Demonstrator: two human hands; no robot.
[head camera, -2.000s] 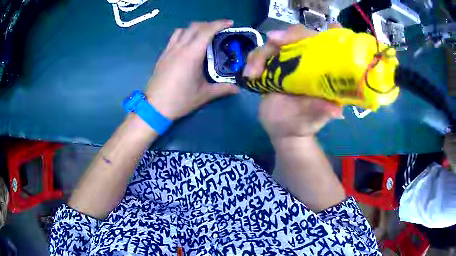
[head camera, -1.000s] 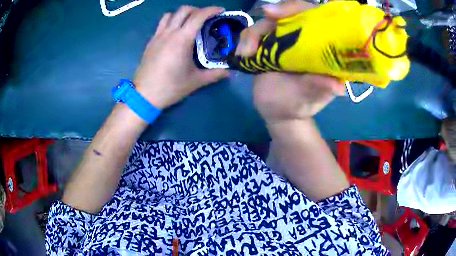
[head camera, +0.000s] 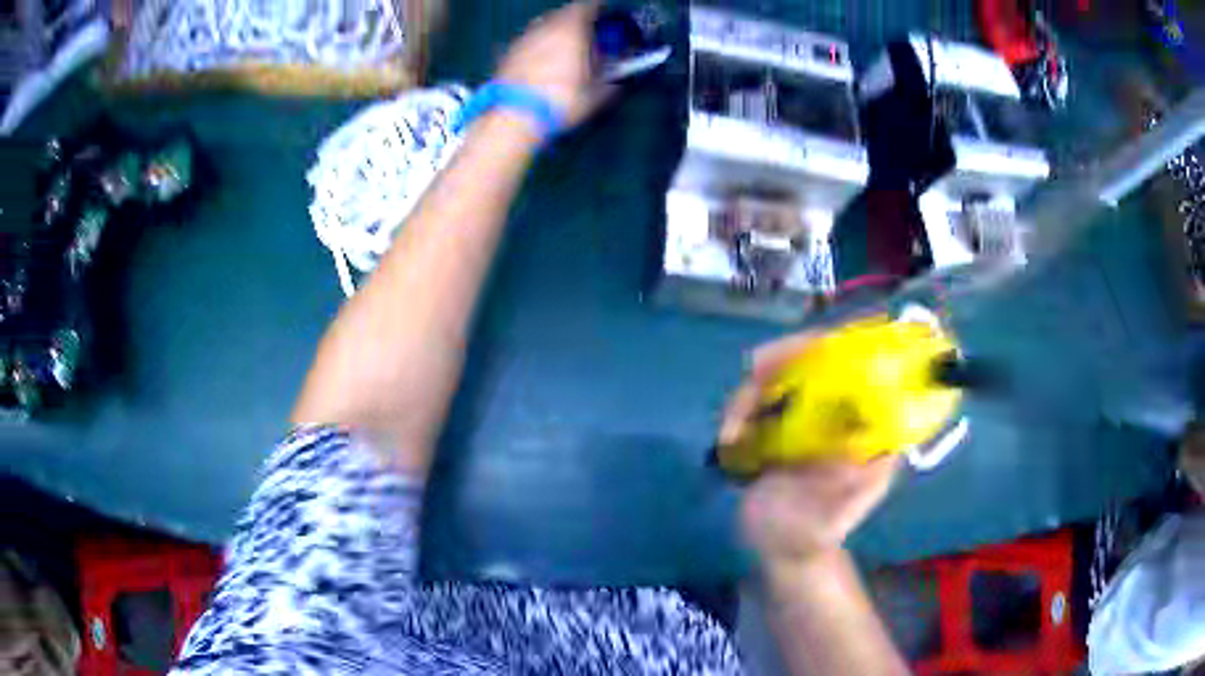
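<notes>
My left hand (head camera: 558, 60) reaches to the far side of the table, at the top of the view. It holds the dark housing (head camera: 626, 40) with a white edge, partly cut off by the picture's edge and blurred. My right hand (head camera: 809, 489) grips the yellow electric screwdriver (head camera: 852, 396) over the green table, right of centre. The driver's dark tip end points left, away from the housing. The view is blurred by motion.
A pile of white strips (head camera: 377, 172) lies beside my left forearm. A brown-edged box (head camera: 264, 53) of white pieces stands far left. Dark units with green boards (head camera: 86, 251) lie left. Two silver-white screw feeders (head camera: 753, 244) stand right of centre. Another person's white sleeve (head camera: 1156, 608) shows at lower right.
My left hand has moved far forward with the housing, away from the driver. My right hand and the screwdriver are apart from it, lower in the view. The view has shifted to show more of the table.
</notes>
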